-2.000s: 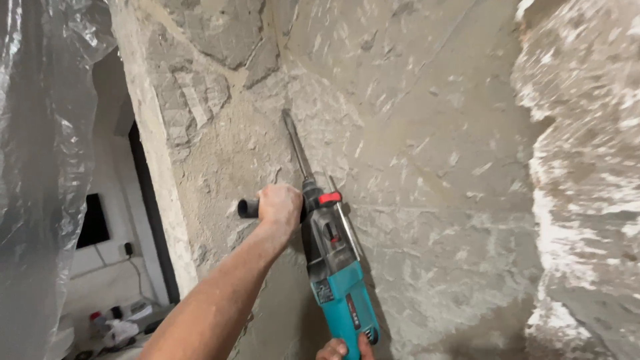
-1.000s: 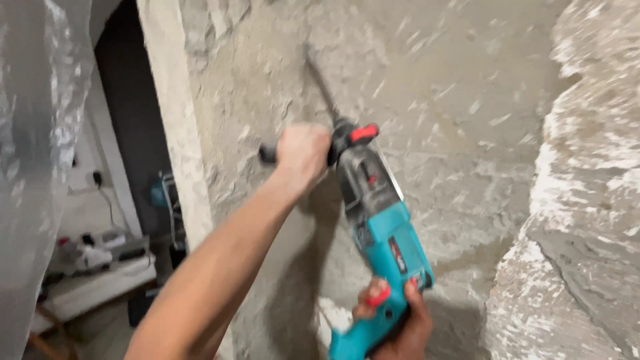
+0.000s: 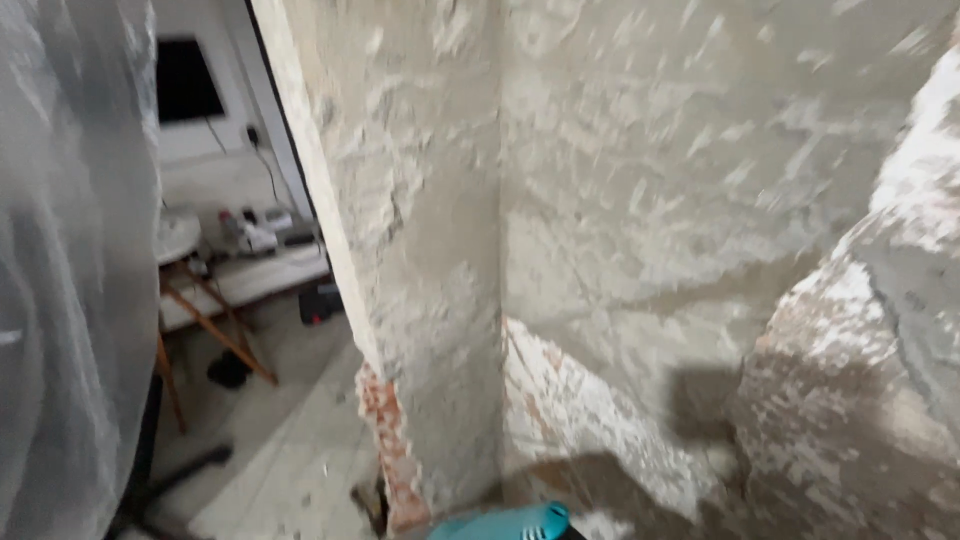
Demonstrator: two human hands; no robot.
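Note:
Only the teal housing of the rotary hammer drill (image 3: 502,523) shows, at the bottom edge of the head view, cut off by the frame. Its chisel bit and side handle are out of sight. Neither my left hand nor my right hand is visible. Behind the tool stands a roughly chipped plaster wall (image 3: 637,187), which meets a narrow wall return (image 3: 442,247) at an inside corner. Low on the return's outer edge, red brick (image 3: 394,442) is exposed.
Translucent plastic sheeting (image 3: 75,262) hangs at the left. Beyond the wall edge are a round table (image 3: 176,236) with wooden legs, a low white bench (image 3: 262,277) bearing assorted items, a dark case (image 3: 320,302) on the floor, and a wall-mounted black screen (image 3: 187,80).
Both hands, earlier on the drill with its bit toward the wall, have left the view. The drill now shows only at the bottom edge. The view has shifted strongly.

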